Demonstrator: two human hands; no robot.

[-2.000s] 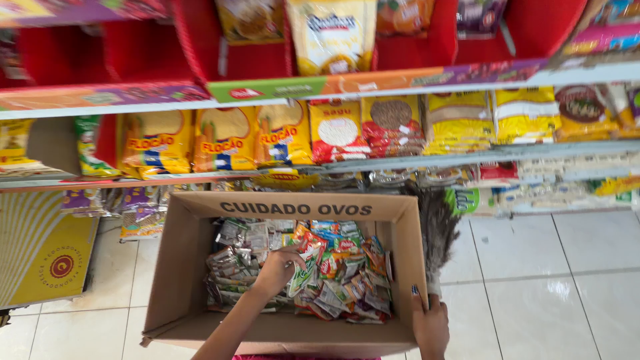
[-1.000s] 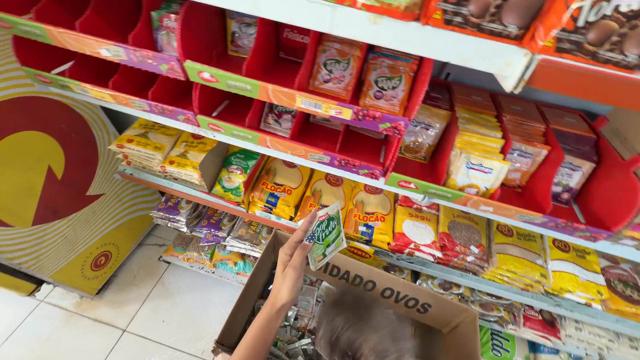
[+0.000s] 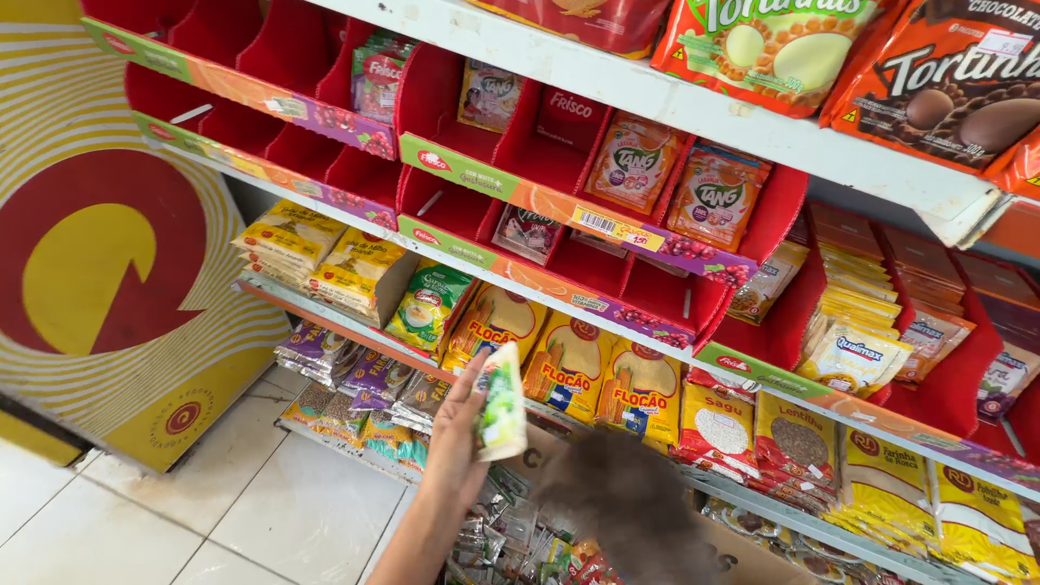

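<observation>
My left hand point(image 3: 457, 435), raised in the lower middle, grips a green and white drink-mix sachet point(image 3: 501, 404) that is slightly blurred. Below it, a cardboard box point(image 3: 751, 556) holds many loose sachets point(image 3: 520, 532). A dark, furry, blurred thing point(image 3: 626, 508) covers part of the box; I cannot tell what it is. Above stand red display trays with dividers point(image 3: 447, 207), holding orange Tang sachets point(image 3: 634, 162), a few Frisco sachets point(image 3: 380, 80) and several bare slots. My right hand is out of view.
Flour bags point(image 3: 569, 366), sago point(image 3: 719, 431) and lentil packs point(image 3: 796, 447) line the shelf under the trays. Tortinhas packs point(image 3: 934, 89) lie on the white shelf at the upper right. A yellow and red panel point(image 3: 106, 244) stands at the left, above white floor tiles point(image 3: 268, 504).
My left hand was in the box among the sachets two seconds ago and has lifted one out. My right hand, earlier at the box's right edge, has gone from view. The view has swung toward the trays.
</observation>
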